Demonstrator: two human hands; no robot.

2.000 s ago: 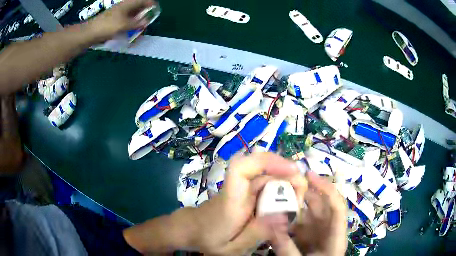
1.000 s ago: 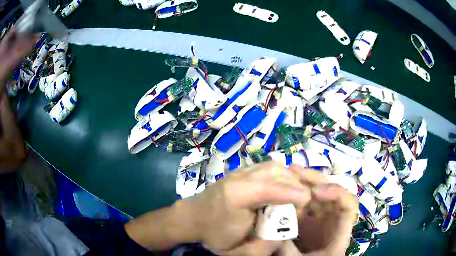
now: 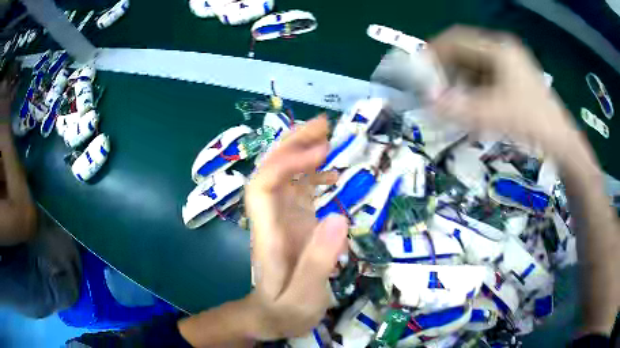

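Note:
My left hand (image 3: 289, 224) is over the left side of the heap, fingers apart, with nothing seen in it. My right hand (image 3: 489, 92) is blurred over the pale rail and holds a blurred white housing shell (image 3: 406, 73) at its fingertips. The heap of units below has white shells (image 3: 435, 280), blue battery cells (image 3: 520, 193), green circuit boards (image 3: 392, 326) and red and black lead wires. My hands hide parts of the heap.
The pale metal rail (image 3: 204, 69) runs between the dark green worktop (image 3: 149, 183) and the belt. A unit with a blue cell (image 3: 284, 25) and a cover plate (image 3: 595, 122) lie on the belt. Another person's arm (image 3: 13, 183) and a blue stool (image 3: 109, 289) are at left.
My hands, earlier together around a white shell at the lower middle, are now apart. My right hand has moved up to the rail with a white shell; my left hand has opened. Belt items have shifted right.

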